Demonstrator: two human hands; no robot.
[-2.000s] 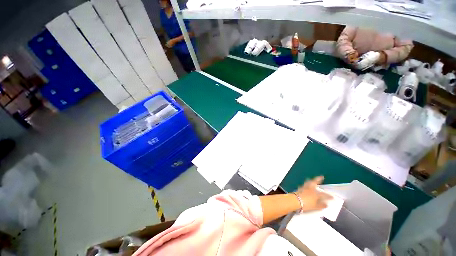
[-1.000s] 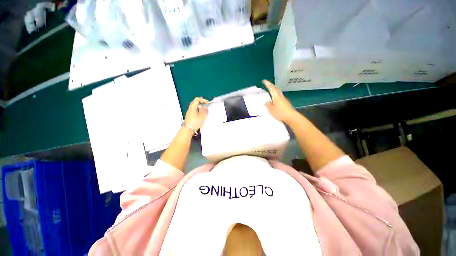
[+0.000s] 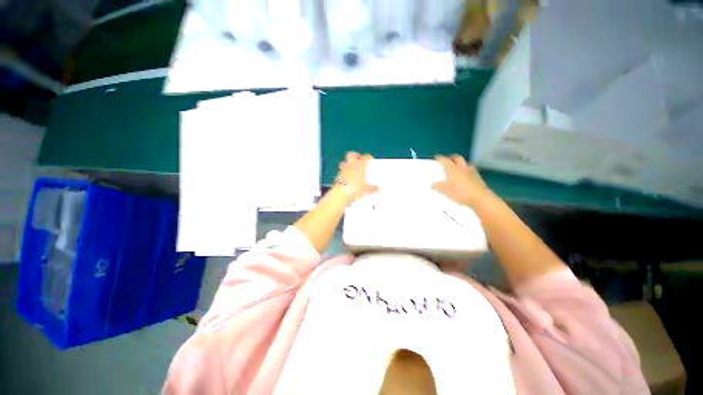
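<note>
A white carton (image 3: 412, 224) stands against my front at the bench's near edge, with white panels showing on top. My left hand (image 3: 356, 177) holds its left side and my right hand (image 3: 460, 181) holds its right side, fingers at the far corners. The carton's inside is not visible. Flat white box blanks (image 3: 247, 158) lie stacked on the green bench (image 3: 393, 123) to the left, overhanging the near edge.
A blue crate (image 3: 100, 262) with clear pieces stands on the floor at the left. Frosted bagged items (image 3: 347, 31) stand on a white board (image 3: 200, 73) behind. White cartons (image 3: 501, 116) stand at the right. A brown carton (image 3: 647, 339) is at lower right.
The dark gap seen in the carton's top a second ago is now covered by white panels. Both hands remain at its sides. The view has shifted; earlier one hand reached over an open carton.
</note>
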